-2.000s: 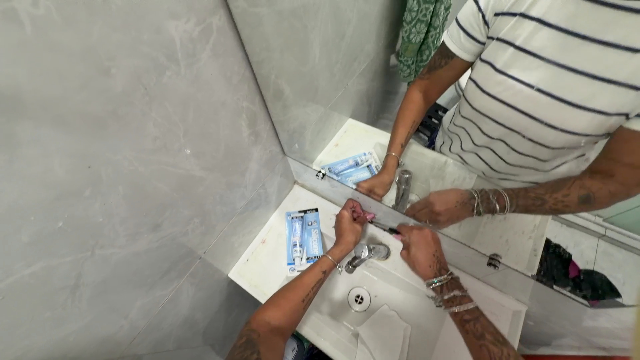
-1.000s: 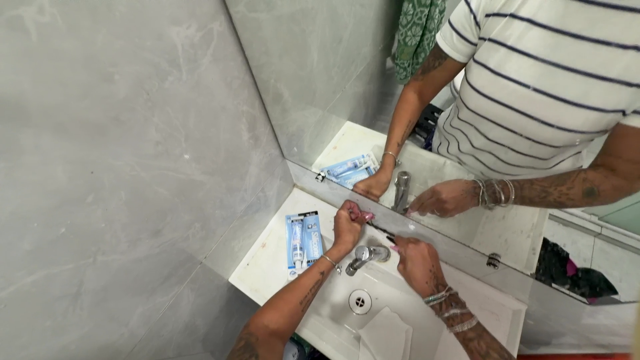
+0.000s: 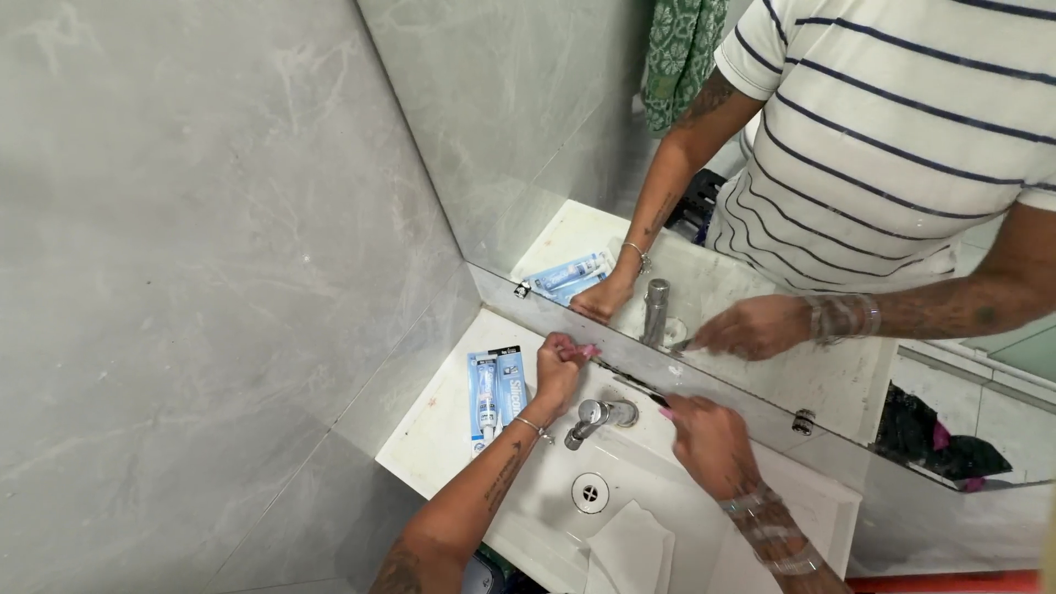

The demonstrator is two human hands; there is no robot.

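My left hand (image 3: 561, 367) is closed at the back edge of the white washbasin (image 3: 726, 528), with a small pink thing (image 3: 587, 351) at its fingertips; whether it grips it is unclear. My right hand (image 3: 711, 437) holds a thin tool, likely a knife (image 3: 639, 388), by its dark handle. The tool's narrow blade lies along the dark joint (image 3: 610, 367) between basin and wall, behind the chrome faucet (image 3: 602, 417). A blue-and-white silicone tube package (image 3: 497, 396) lies on the counter left of my left hand.
A large mirror (image 3: 511, 165) above the basin reflects my arms and striped shirt, with a metal clip (image 3: 803, 421) at its lower edge. A folded white cloth or paper (image 3: 631, 544) rests in the basin beside the drain (image 3: 590, 493). A grey marbled wall (image 3: 206, 247) stands at left.
My right hand and the tool have shifted slightly along the joint, and the blade now shows more clearly. My left hand stays at nearly the same spot.
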